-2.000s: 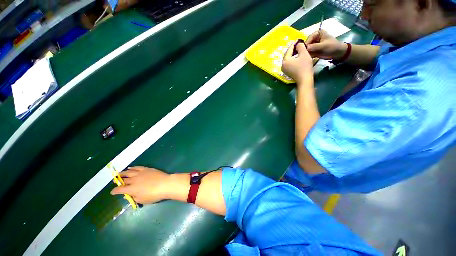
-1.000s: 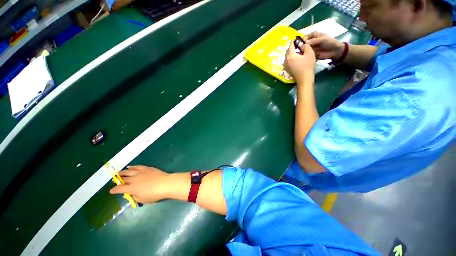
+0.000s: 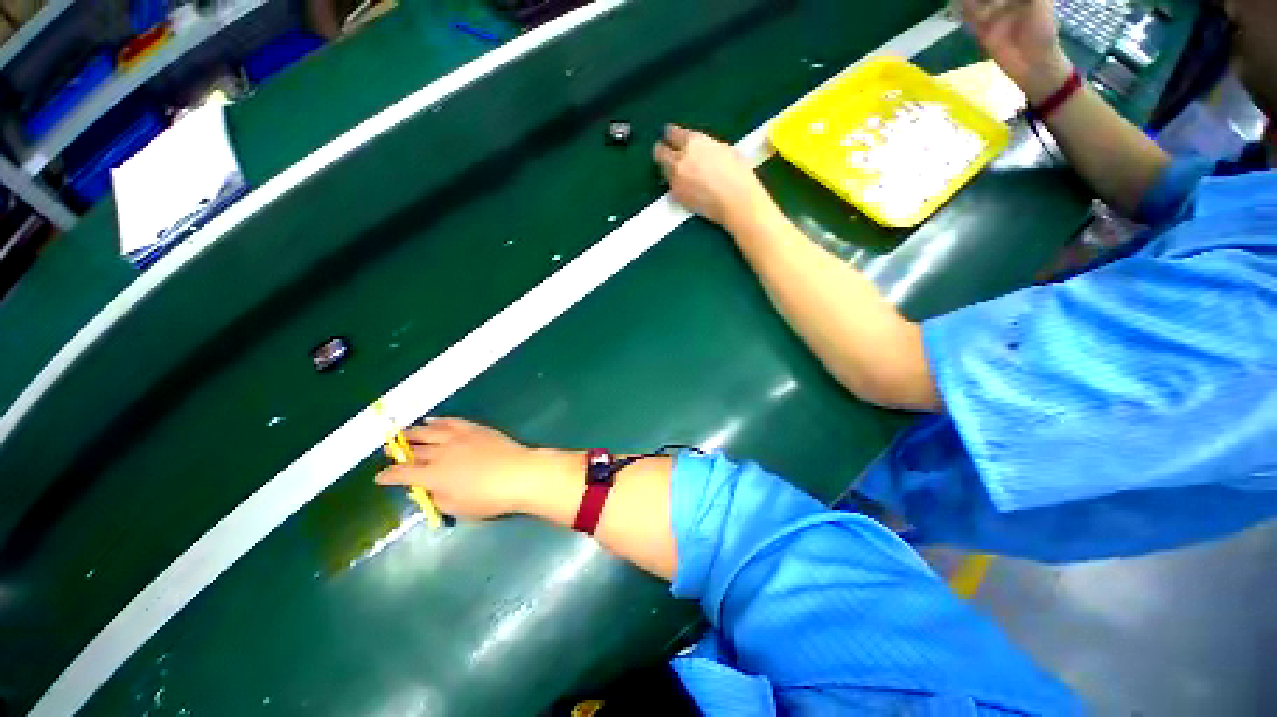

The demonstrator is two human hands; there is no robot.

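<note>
My right hand (image 3: 469,467) rests low over the green bench (image 3: 602,378) beside the white rail, holding yellow tweezers (image 3: 409,469) between its fingers. The tweezer tips point over the rail. A dark red strap with a thin cord is on my right wrist. A flat yellowish sheet (image 3: 361,537) lies on the bench left of the hand. A dark rounded module (image 3: 331,353) lies on the green belt (image 3: 462,280) beyond the rail. My left hand is not in view.
A second dark module (image 3: 619,133) lies farther up the belt, near a neighbouring worker's hand (image 3: 707,174) reaching over the rail (image 3: 525,319). A yellow tray (image 3: 826,129) of small white pieces stands at upper right. A white clipboard (image 3: 178,179) is on the far bench.
The view has shifted, moving the scene rightward and up. The neighbour's hands have parted from over the tray, and one now reaches to the belt by another module. My right hand still holds the tweezers.
</note>
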